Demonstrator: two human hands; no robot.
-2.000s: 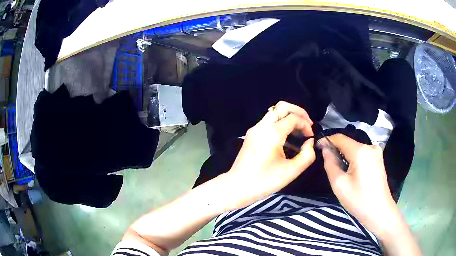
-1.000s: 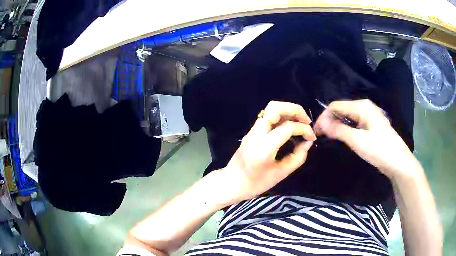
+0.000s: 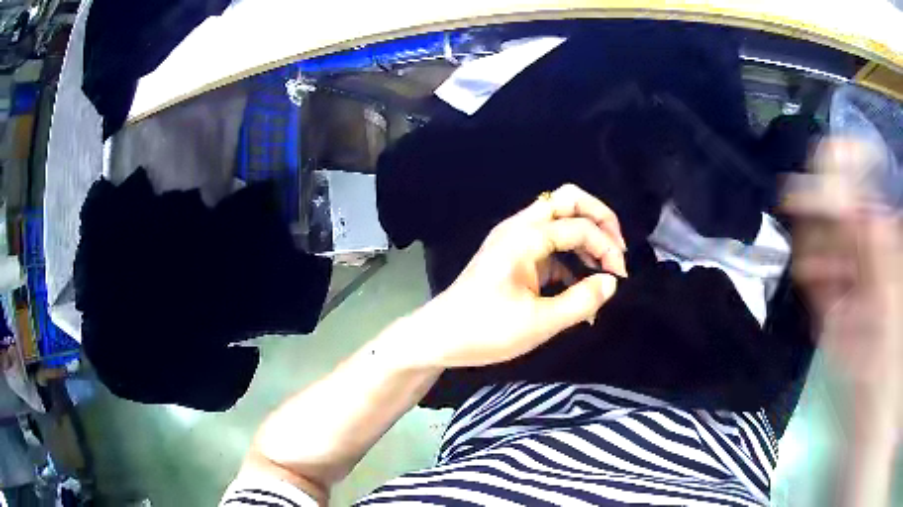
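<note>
A black garment [image 3: 515, 168] lies over my lap and reaches up to the table edge. My left hand [image 3: 540, 272] is over it, its thumb and fingertips pinching a bit of the black cloth. My right hand [image 3: 842, 248] is raised off the cloth at the right and strongly blurred; what it holds cannot be told. A white lining [image 3: 718, 253] shows in the garment's folds between the hands. No needle or thread can be made out.
The white table [image 3: 396, 28] curves across the top. Other black garments hang at the left [image 3: 198, 287] and lie on the table's left end. A white box [image 3: 353, 211] is under the table. A mesh basket [image 3: 866, 124] stands at the right, partly behind my right hand.
My right hand has moved away from my left fingertips, out to the right. My left hand keeps its pinch in about the same place. The white lining shows again after being covered one second ago.
</note>
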